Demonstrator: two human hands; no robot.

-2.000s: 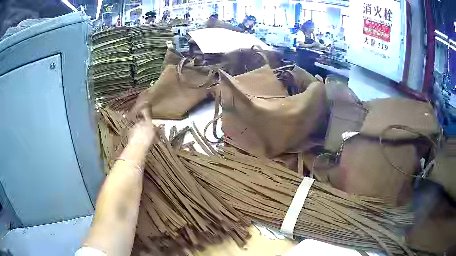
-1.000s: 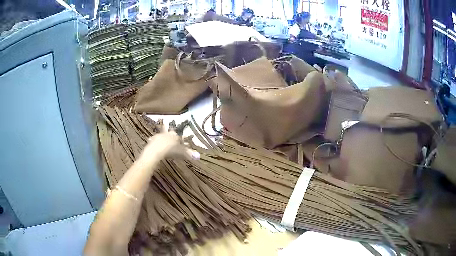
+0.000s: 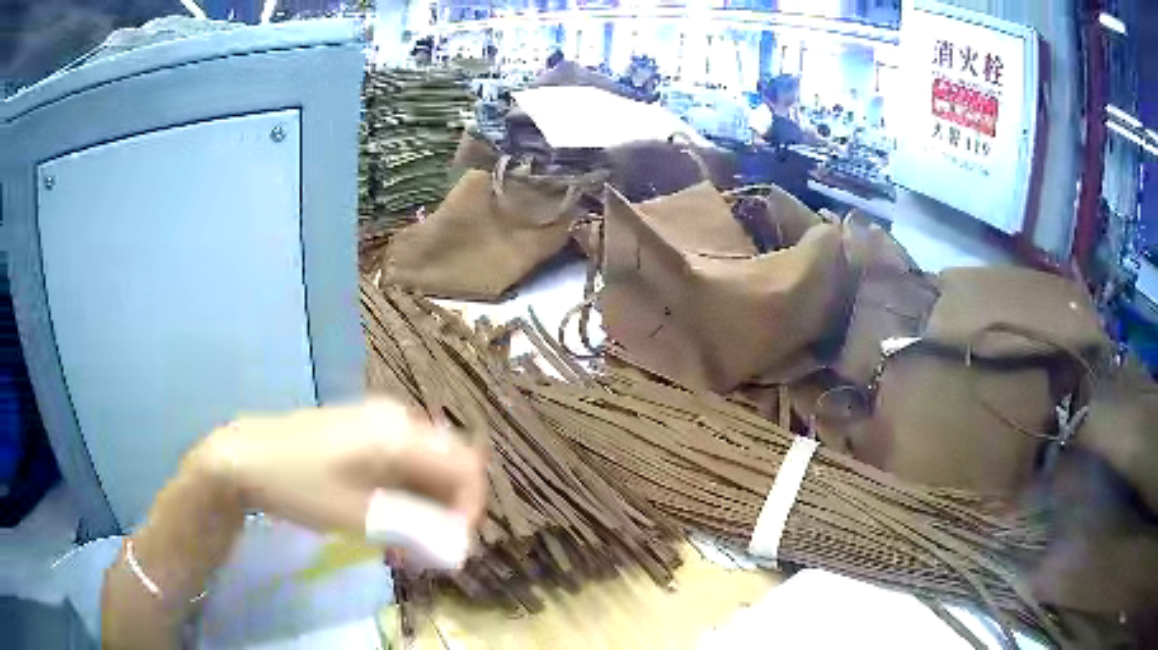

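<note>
Many loose, narrow brown straps (image 3: 546,476) fan out in front of me. A thick strap bundle (image 3: 686,457) lies behind them and runs right, with a white band (image 3: 784,498) crosswise around it. My left hand (image 3: 368,476) is at the lower left, blurred, in front of the cabinet and beside the near left part of the loose straps. Its fingers are curled, and a white patch shows at them; I cannot tell if this is a held thing or a finger cover. No strap is clearly seen in the hand. My right hand is out of the picture.
A grey-blue cabinet (image 3: 178,267) stands close on the left. Brown handbags (image 3: 737,305) are heaped behind the straps and to the right. Green-brown stacks (image 3: 413,152) stand behind. A white sheet (image 3: 825,616) lies at the bottom edge. People sit far back.
My left hand has left the straps and moved down and left, and its fingers are more curled. The view has turned left, showing more cabinet. The bundle and bags look unmoved.
</note>
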